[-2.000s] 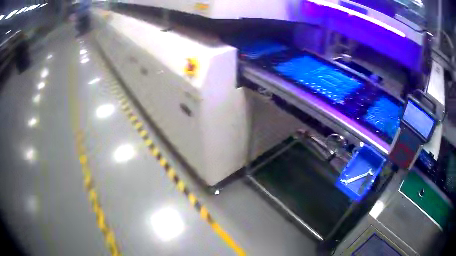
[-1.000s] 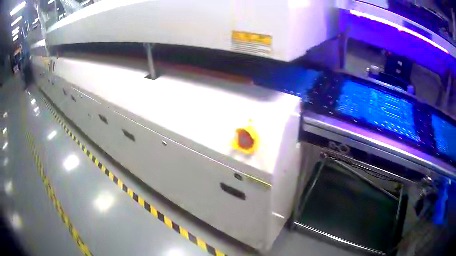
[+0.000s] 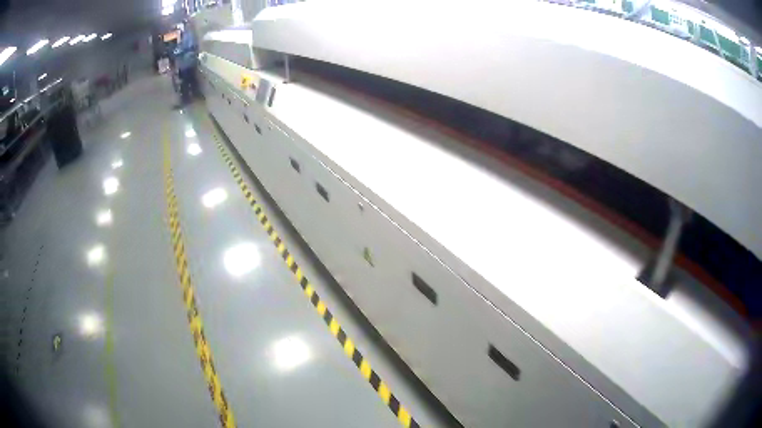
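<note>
Neither my left hand nor my right hand is in the picture. Nearest in front of me is the long white oven (image 3: pixel 393 242), running from the lower right to the far upper left. Its side has dark recessed handles. Its long upper cover (image 3: pixel 535 75) stands raised above the base, with a dark gap and a reddish edge between them. A metal support post (image 3: pixel 666 247) stands in the gap at the right. A small panel (image 3: pixel 266 94) sits on the oven's far part.
Yellow-black floor tape (image 3: pixel 307 288) runs along the oven's foot, with a second tape line (image 3: pixel 185 284) to its left. A person (image 3: pixel 185 67) stands far down the aisle. A dark upright object (image 3: pixel 63 134) is at the left. Green parts (image 3: pixel 710 35) show at the upper right.
The view has moved along the oven. The violet-lit conveyor, the blue boards and the red-yellow emergency stop have left the picture at the right, and more of the aisle shows.
</note>
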